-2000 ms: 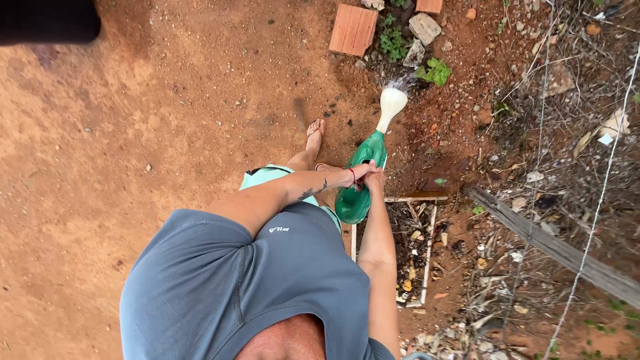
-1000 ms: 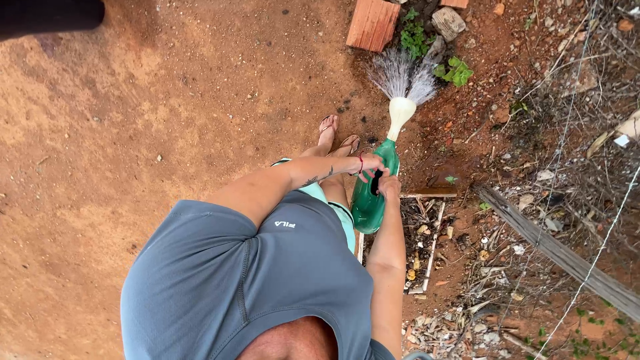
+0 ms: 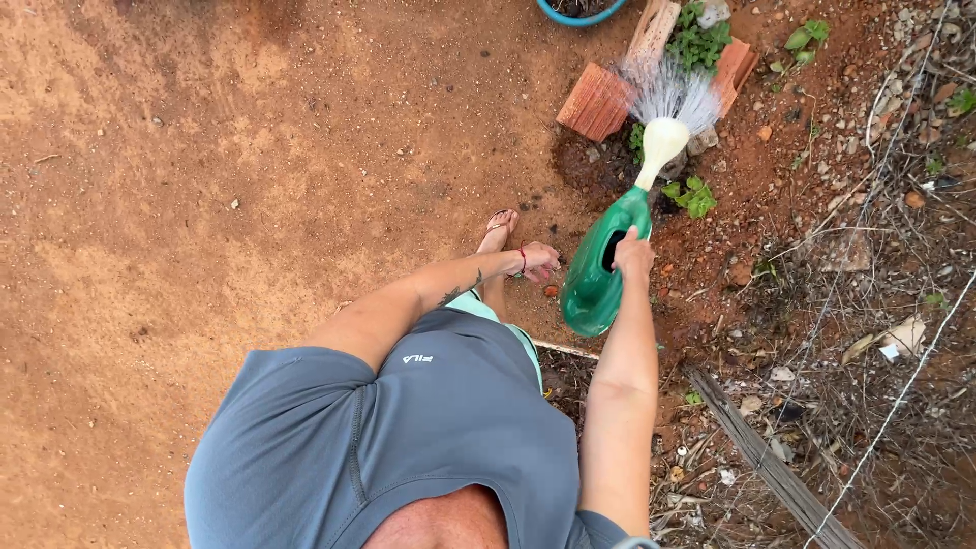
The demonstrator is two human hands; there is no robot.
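A green plastic watering can (image 3: 598, 286) tilts away from my body, its cream spout and sprinkler head (image 3: 663, 143) pointing at the top of the view. My right hand (image 3: 633, 255) grips the can near its dark opening. Water sprays in a fan over a leafy green plant (image 3: 698, 42) and the clay pieces around it. My left hand (image 3: 540, 261), with a red cord at the wrist, is off the can, just left of it, with loosely bent fingers and nothing visible in them.
Ribbed clay block pieces (image 3: 598, 103) border the plant. A blue-rimmed pot (image 3: 581, 19) stands at the top edge. My foot in a flip-flop (image 3: 501, 221) is on the dirt. A wooden post (image 3: 770, 457) and wire (image 3: 907, 396) lie at the right, among dry twigs and stones.
My left hand has let go of the watering can, which both hands held before. The can has moved forward, and its spray now falls among the clay pieces. The view has shifted.
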